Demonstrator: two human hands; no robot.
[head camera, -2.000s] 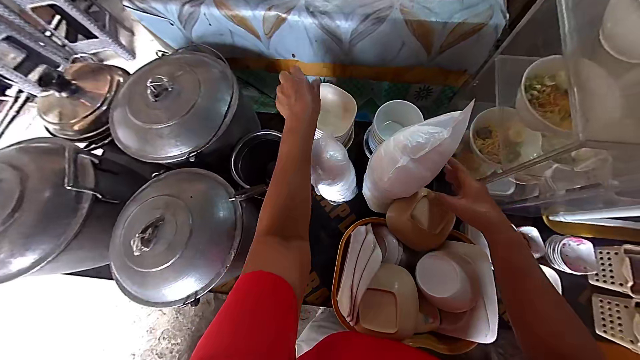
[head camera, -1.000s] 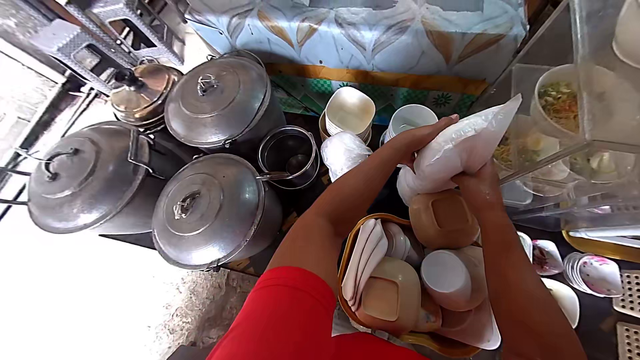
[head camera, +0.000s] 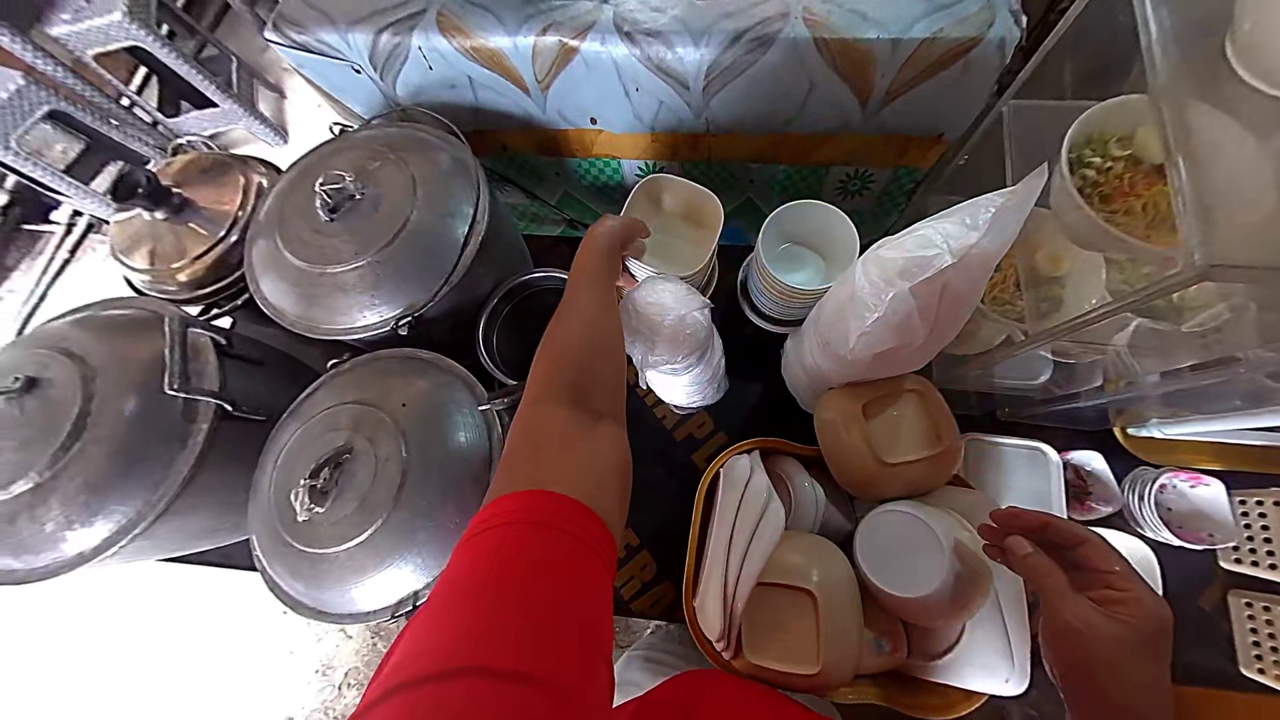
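My left hand (head camera: 612, 245) reaches forward and touches the near-left rim of a stack of square cream bowls (head camera: 674, 225); its fingertips are partly hidden. A plastic-wrapped stack of cups (head camera: 675, 340) stands just nearer than those bowls. My right hand (head camera: 1085, 590) is empty, fingers apart, over the right edge of an oval tray (head camera: 703, 540) of upside-down bowls. A white cylindrical bowl (head camera: 905, 555) and a tan square bowl (head camera: 888, 437) lie in that tray. Beyond it a white plastic bag (head camera: 900, 300) leans beside a stack of round white cups (head camera: 806, 250).
Large lidded aluminum pots (head camera: 370, 480) fill the left, with an open metal pot (head camera: 520, 325) beside my left forearm. At the right stands a clear display case (head camera: 1080, 330) holding noodle bowls (head camera: 1125, 175). Small patterned dishes (head camera: 1190, 507) and perforated trays (head camera: 1255, 630) lie near the right edge.
Both hands have let go of the white plastic bag. My left hand has moved left to the square bowls, and my right hand has come back nearer, beside the tray.
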